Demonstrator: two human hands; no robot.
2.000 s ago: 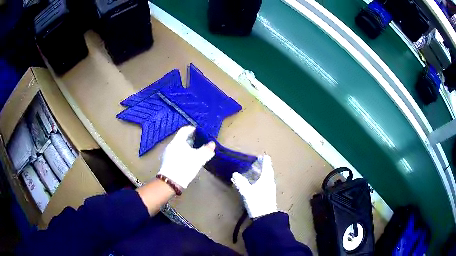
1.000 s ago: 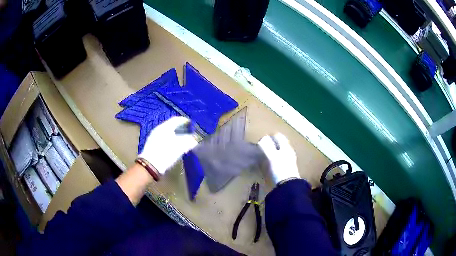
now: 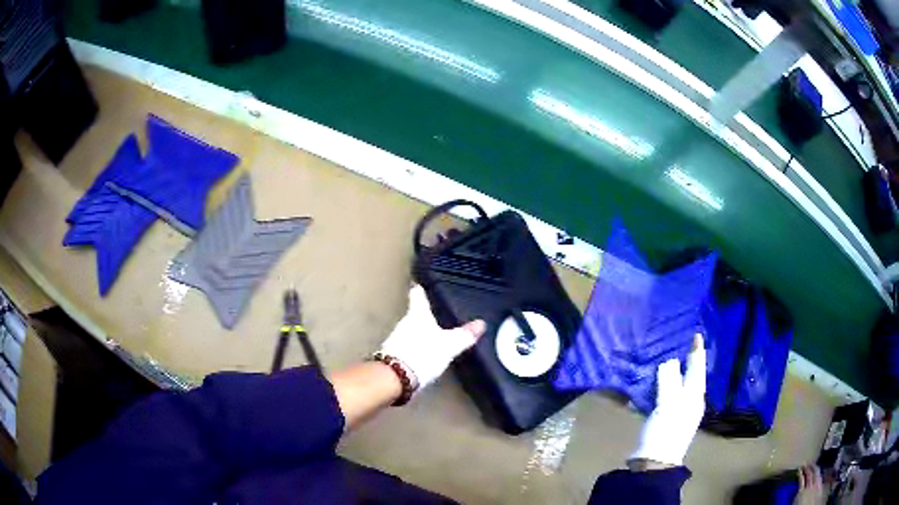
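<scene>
A black speaker cabinet (image 3: 468, 345) lies on the bench, its white woofer disc (image 3: 527, 345) uncovered and its loop handle (image 3: 450, 210) at the top. My left hand (image 3: 429, 340), in a white glove, grips its near left edge, thumb on top. My right hand (image 3: 678, 409), gloved, holds a blue grille (image 3: 641, 321) by its lower right side, just right of the cabinet. The fingers behind the grille are hidden. A grey-sided grille (image 3: 237, 252) lies by the overlapping blue grilles (image 3: 182, 168) on the left. Diagonal cutters (image 3: 293, 330) lie between the grilles and the cabinet.
A blue-fronted speaker (image 3: 754, 370) stands right of the held grille. Black cabinets (image 3: 44, 89) are at the far left. The green conveyor (image 3: 414, 108) runs behind the bench. A carton (image 3: 34, 375) is at the lower left. Another person's hand (image 3: 810, 488) is at the lower right.
The view has swung right. My left hand has moved from the grilles to the cabinet. My right hand now holds a blue grille beside it. The grey-sided grille now lies on the bench.
</scene>
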